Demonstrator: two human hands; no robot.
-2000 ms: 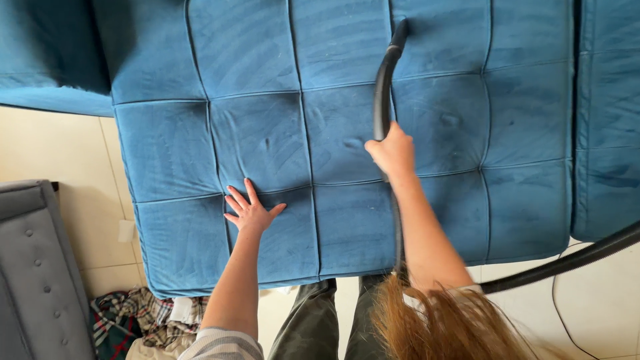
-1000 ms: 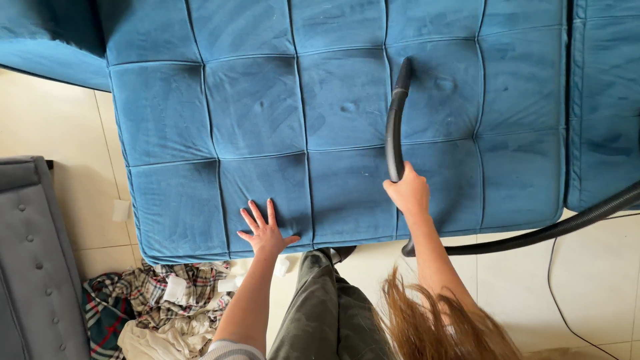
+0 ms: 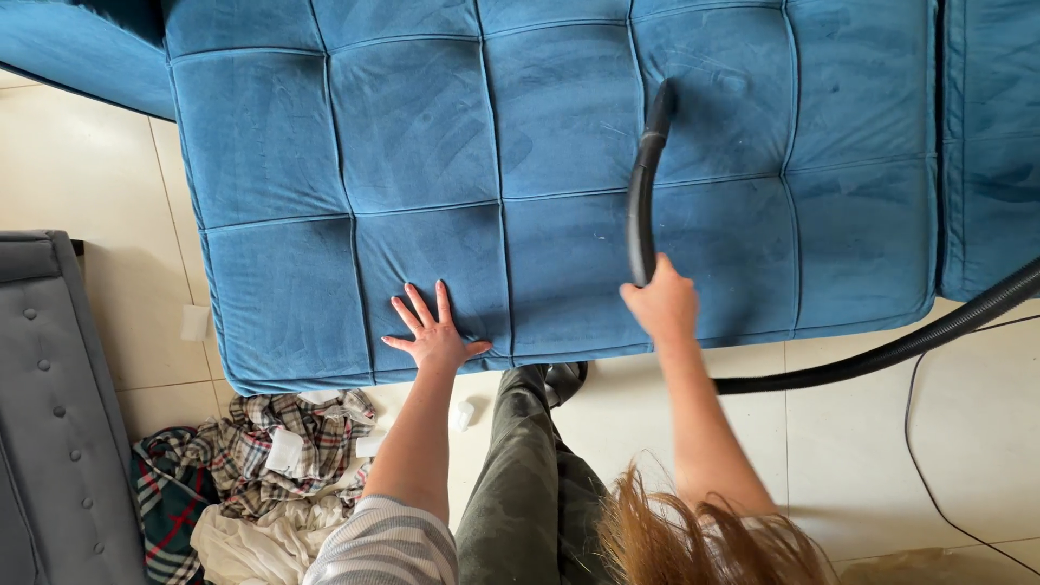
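My right hand (image 3: 665, 302) is closed around the black curved wand of a vacuum cleaner (image 3: 642, 203). The narrow nozzle at its far end (image 3: 665, 101) rests on the blue tufted velvet sofa cushion (image 3: 569, 122), beside a vertical seam. From below my grip, a black corrugated hose (image 3: 877, 353) runs off to the right. My left hand (image 3: 436, 337) lies palm down on the cushion near its front edge, fingers spread, holding nothing. Faint light marks show on the velvet around the nozzle.
A grey buttoned piece of furniture (image 3: 49, 366) stands at the left. Plaid and cream cloths (image 3: 276, 463) with white scraps lie on the tiled floor. A thin dark cable (image 3: 914, 455) crosses the tiles at the right. Another blue cushion (image 3: 995, 146) adjoins at the right.
The nozzle was farther from the front edge two seconds ago, then came nearer to it. My left hand stays spread on the cushion. The view has shifted.
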